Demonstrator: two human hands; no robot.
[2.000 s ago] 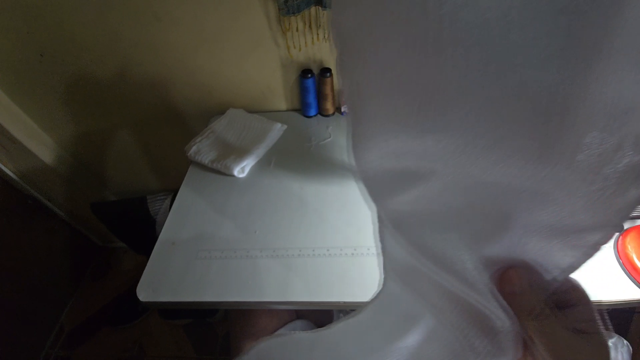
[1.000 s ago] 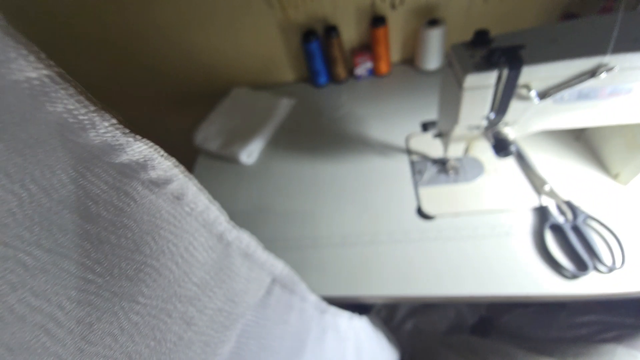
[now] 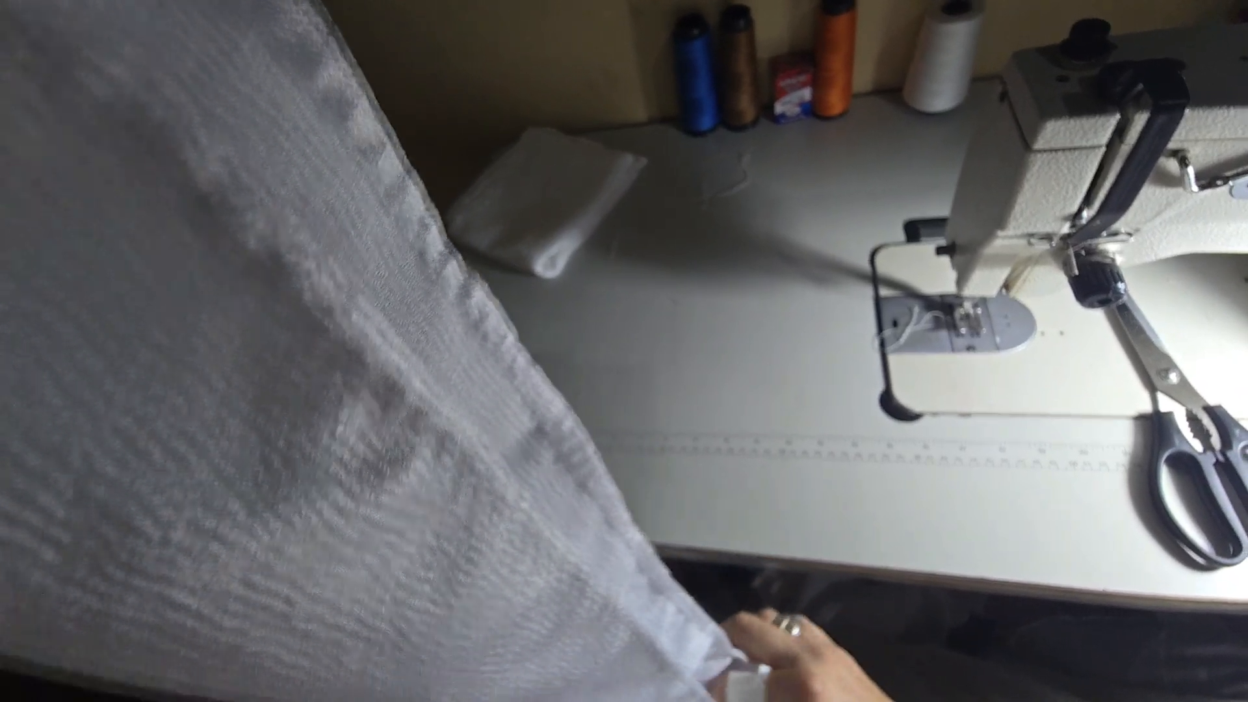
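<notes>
A large sheet of white fabric (image 3: 322,409) with a hemmed edge fills the left side of the head view, close to the camera. At the bottom, below the table's front edge, my right hand (image 3: 799,663), with a ring on one finger, is closed on the lower corner of this fabric, where a small white tag shows. My left hand is out of sight. To the right stands a white sewing machine (image 3: 1033,185) with its needle plate (image 3: 960,324) set in the table. Black-handled scissors (image 3: 1204,468) lie at the right, blades toward the machine head.
A folded white cloth (image 3: 546,200) lies at the table's back left. Blue (image 3: 695,78), brown (image 3: 738,73), orange (image 3: 835,63) and white (image 3: 943,58) thread spools stand along the wall, with a small red and blue box (image 3: 792,88). A printed ruler (image 3: 838,448) runs along the tabletop (image 3: 741,507).
The white fabric, on the right of the view two seconds ago, now hangs on the left. The view has turned to the right, bringing in the sewing machine and scissors.
</notes>
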